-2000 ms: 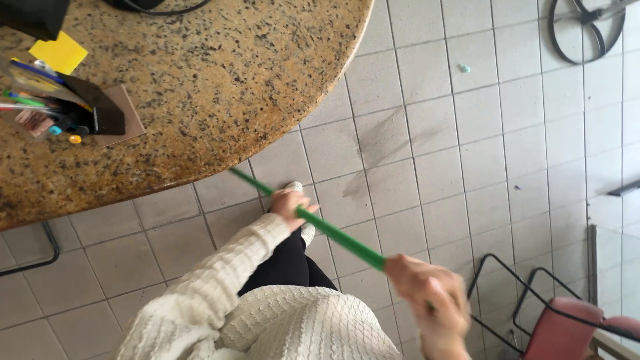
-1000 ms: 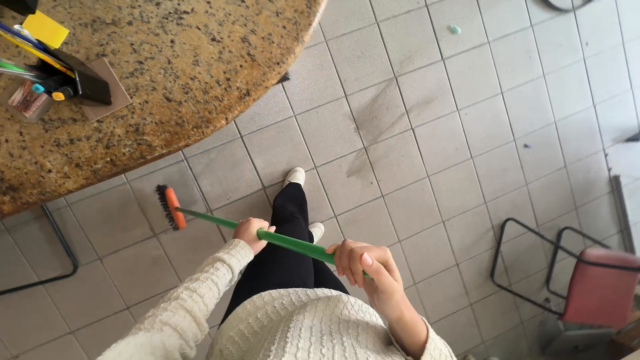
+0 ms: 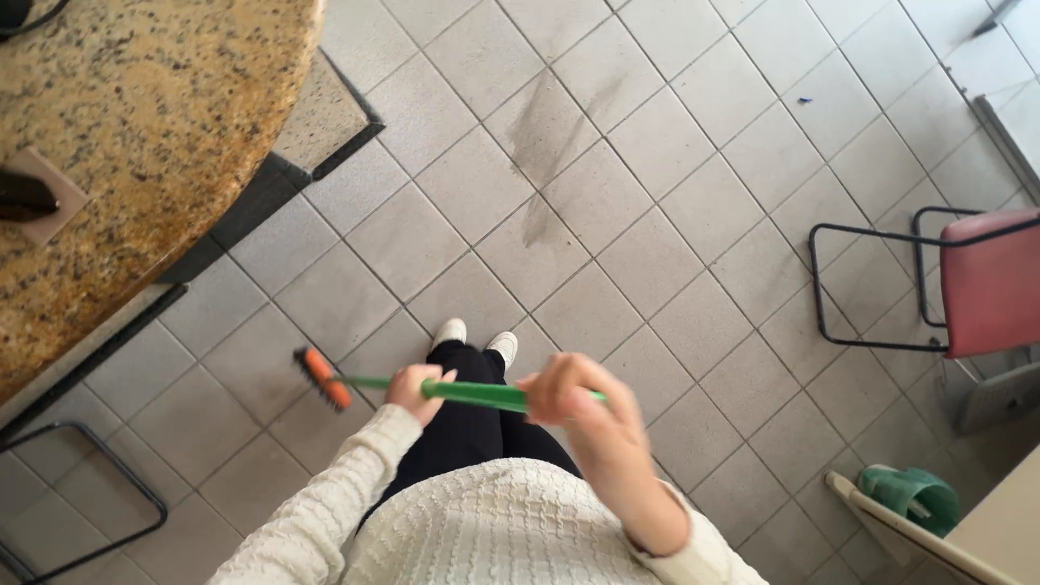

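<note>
A green pole (image 3: 479,395) runs across in front of my body, with an orange brush head (image 3: 318,377) with dark bristles at its far left end, over the tiled floor. My left hand (image 3: 417,392) is closed around the pole partway along, on the side nearer the brush head. Around the upper end of the pole, to the right, my right hand (image 3: 573,393) is closed, slightly blurred. Whether the bristles touch the floor, I cannot tell.
A granite countertop (image 3: 146,106) with a curved edge fills the upper left. A red chair (image 3: 987,276) with a black metal frame stands at the right. Green footwear (image 3: 910,496) lies lower right, near a pale furniture edge. Lower left is a black tubular frame (image 3: 134,471).
The view has shifted a lot. The orange brush head, out of sight two seconds ago, shows one second ago and now. Both hands have stayed on the pole.
</note>
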